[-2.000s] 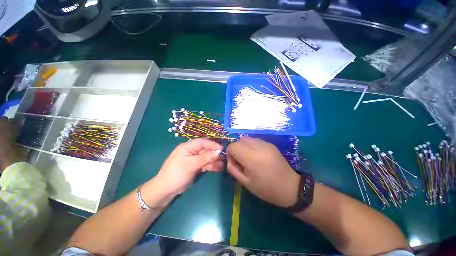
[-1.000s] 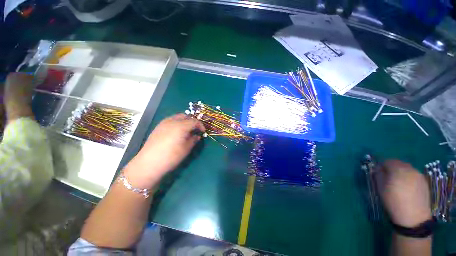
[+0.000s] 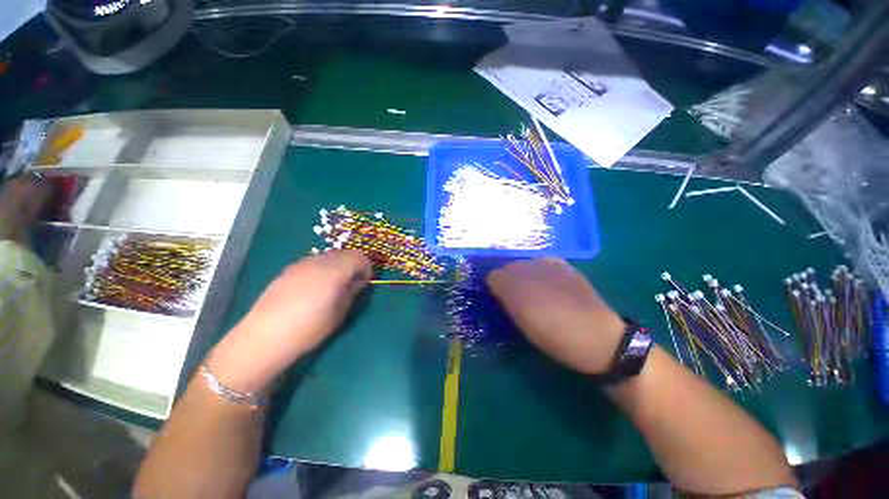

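My left hand point(image 3: 327, 286) is at the lower left of the heap of red and yellow wire harnesses point(image 3: 375, 239), pinching one harness point(image 3: 405, 283) whose yellow and red leads point right; its white end is hidden by my fingers. My right hand point(image 3: 546, 297) is over the pile of dark blue wires point(image 3: 470, 310), just below the blue tray point(image 3: 587, 219). Its fingertips are hidden, so I cannot tell whether it holds a wire. The tray holds many thin white pieces point(image 3: 492, 210) and a small bunch of brown-yellow leads point(image 3: 536, 164).
Two bunches of harnesses with white ends point(image 3: 726, 336) lie at right. A divided off-white box point(image 3: 226, 210) stands at left, with a coworker's hand point(image 3: 21, 203) at its edge. Printed sheets point(image 3: 609, 122), thin white sticks point(image 3: 760, 203) and clear plastic bags point(image 3: 829, 175) lie behind and right.
My right hand has moved from the bunch at right back left to the dark wires. My left hand has drawn one harness out at the heap's lower edge. The view has shifted.
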